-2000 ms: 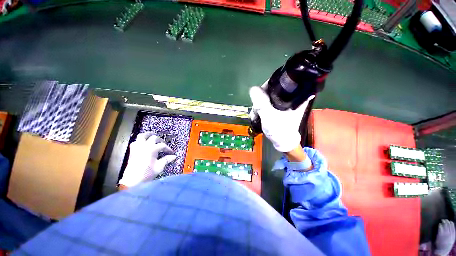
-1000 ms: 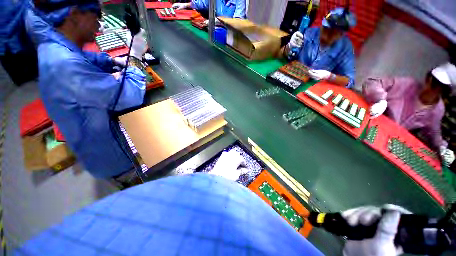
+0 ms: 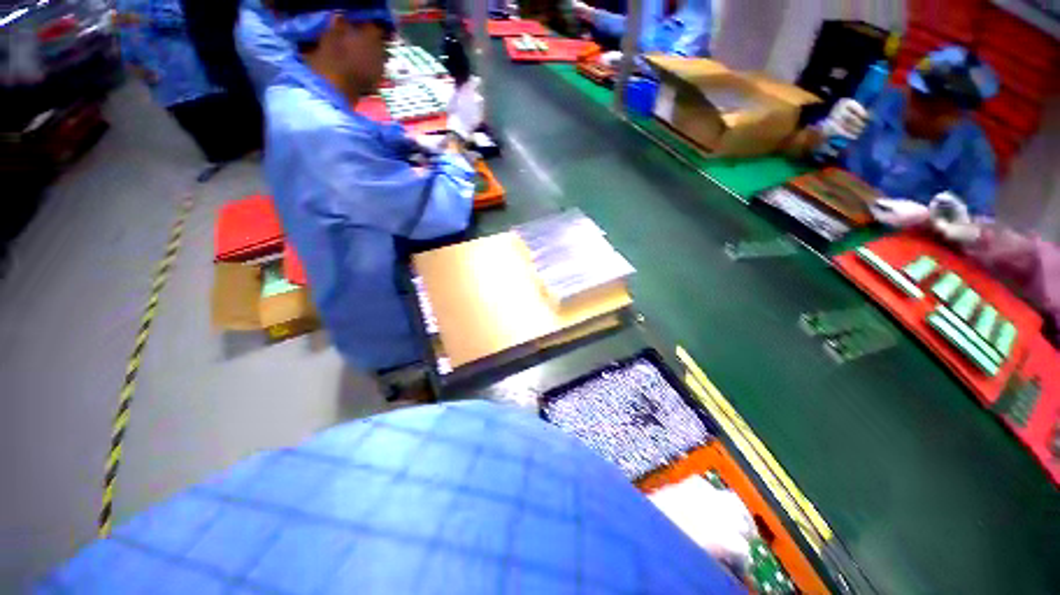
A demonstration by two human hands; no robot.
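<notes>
A blurred white-gloved hand, my left hand (image 3: 711,514), is over the orange fixture (image 3: 781,525) at the bottom right. Its fingers are not clear, so I cannot tell whether it holds anything. Part of a green circuit board (image 3: 767,567) shows in the fixture beside the hand; the rest is hidden or cut off. The black-rimmed screw tray (image 3: 628,416), full of tiny silvery screws, sits against the fixture's far left end. My right hand and the screwdriver are out of view.
Silvery ridged bars (image 3: 572,253) lie stacked on a cardboard box (image 3: 482,296) beyond the tray. The green conveyor (image 3: 686,279) runs alongside with loose boards (image 3: 849,335). A person in blue (image 3: 349,198) stands at left; others work across the belt. A yellow-white strip (image 3: 756,436) edges the bench.
The view has swung left. My left hand has moved from the screw tray onto the fixture. My right hand and the screwdriver have left the picture.
</notes>
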